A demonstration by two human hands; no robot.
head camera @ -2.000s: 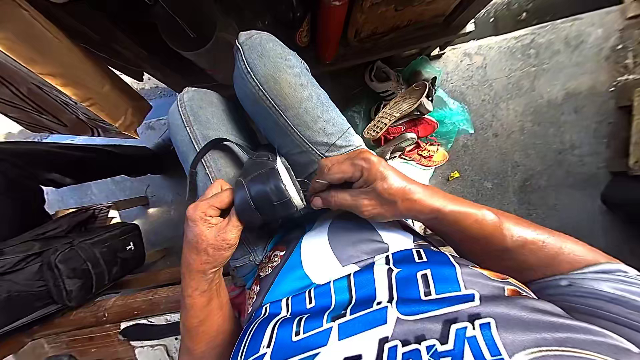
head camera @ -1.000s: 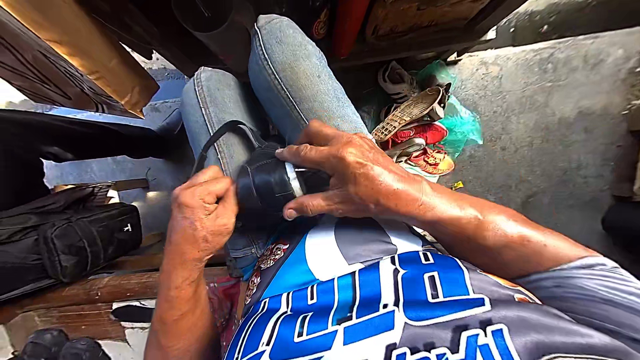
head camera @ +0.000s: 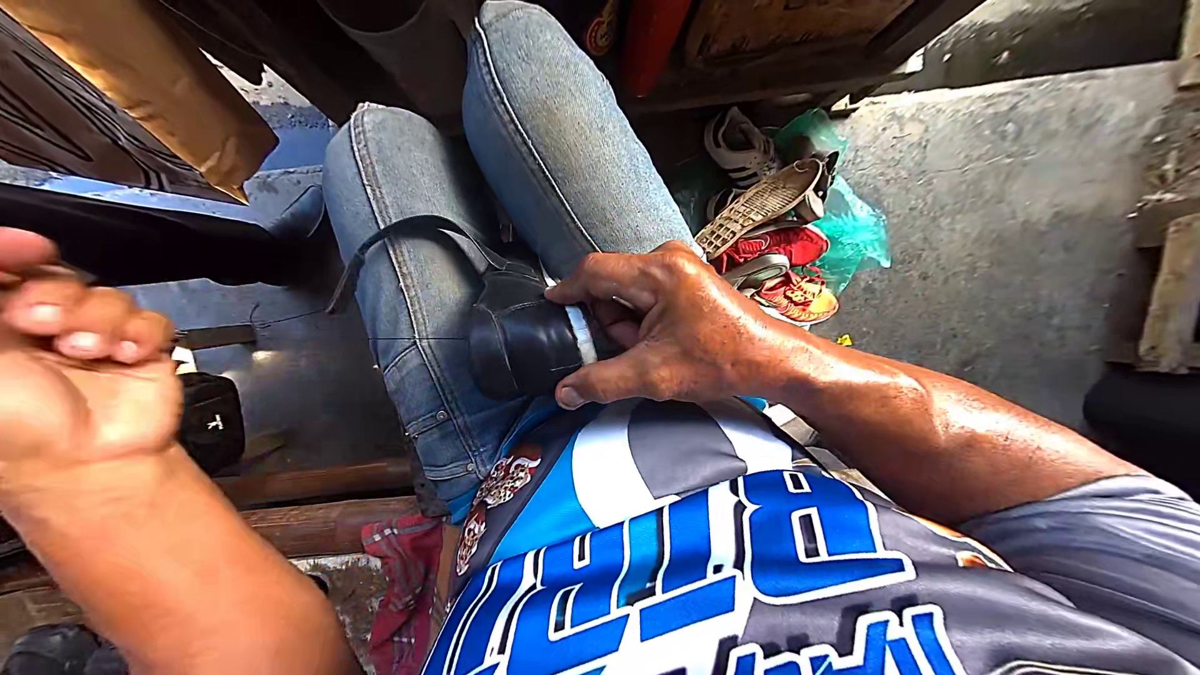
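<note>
On my lap, against the jeans [head camera: 553, 131], rests a black leather shoe [head camera: 525, 342] with a pale strip along its edge and a long black strap [head camera: 412, 225] curving off it. My right hand [head camera: 666, 328] grips the shoe around its opening, thumb on the near side and fingers on the far side. Out at the far left, raised and blurred, my left hand [head camera: 84, 375] has its fingers curled. A thin dark thread runs from near that hand across the jeans to the shoe; whether the fingers pinch it cannot be made out.
Worn shoes and a loose sole [head camera: 764, 206] lie with a green plastic bag [head camera: 853, 225] on the concrete floor to the right. A black bag [head camera: 211, 422] is at the left, near a wooden bench [head camera: 319, 525] and a red plaid cloth [head camera: 403, 581]. Dark furniture stands beyond my knees.
My left hand has moved from beside the shoe out to the far left. My right hand stays at the shoe, its grip shifted around the opening.
</note>
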